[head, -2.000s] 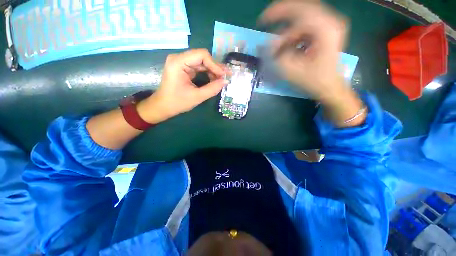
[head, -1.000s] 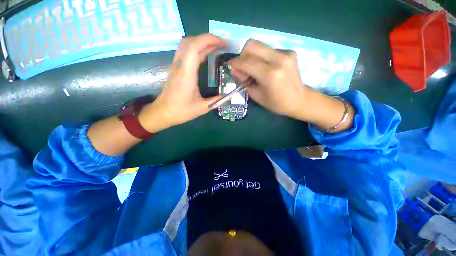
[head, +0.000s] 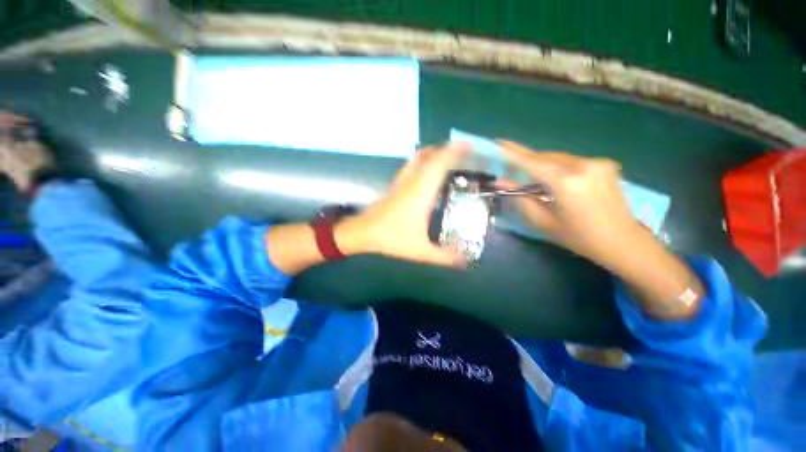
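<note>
The half-assembled phone unit (head: pixel 466 221) has a dark top end and a bright silver-white face. My left hand (head: pixel 402 214), with a red watch band, grips it along its left side, fingers at the top and thumb near the bottom. My right hand (head: pixel 579 199), with a bracelet, holds thin tweezers (head: pixel 521 190) pointing left at the phone's top end. Whether a piece is in the tips is too blurred to tell. A light blue sticker sheet (head: pixel 650 207) lies behind and under my right hand, partly hidden.
Spare light blue sheets (head: pixel 300 104) lie at the back left. A red bin (head: pixel 762 207) stands at the right. A worn pale edge (head: pixel 495 51) runs behind the bench, with a dark object (head: pixel 736 25) beyond. Another person's hand (head: pixel 22 154) and blue sleeve are at the far left.
The view has shifted, showing the bench's back edge. My left hand has closed around the phone's side. The tweezers have swung from across the phone to its top right.
</note>
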